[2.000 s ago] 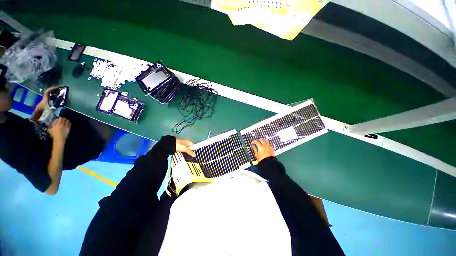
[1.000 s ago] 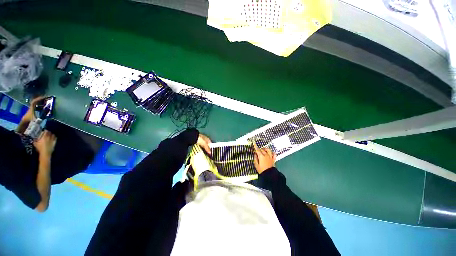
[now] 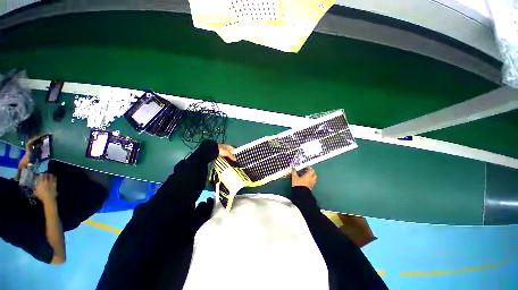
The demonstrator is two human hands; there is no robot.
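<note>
Adhesive strip sheets (image 3: 267, 161) with rows of short black bars lie overlapping on the green bench, slanting up to the right, with a white patch near their right part. Their near left end curls over the bench edge and shows yellow-edged backing. My left hand (image 3: 226, 152) is on the upper left edge of the sheets, its fingers closed on them. My right hand (image 3: 305, 178) is at the lower edge of the sheets, fingers bent; whether it holds anything is too small to tell.
Thin black cables (image 3: 204, 123) lie tangled left of the sheets. Beyond are stacked housings (image 3: 154, 115), two open device housings (image 3: 120, 152) and small white parts (image 3: 102, 106). A person (image 3: 48, 195) works at far left. A yellow sheet (image 3: 258, 20) hangs above. A cardboard box (image 3: 355, 227) is below the bench edge.
The near sheet, earlier apart from the far one, now overlaps it more in line. My right hand has moved off the sheets' middle to their lower edge. The view has shifted.
</note>
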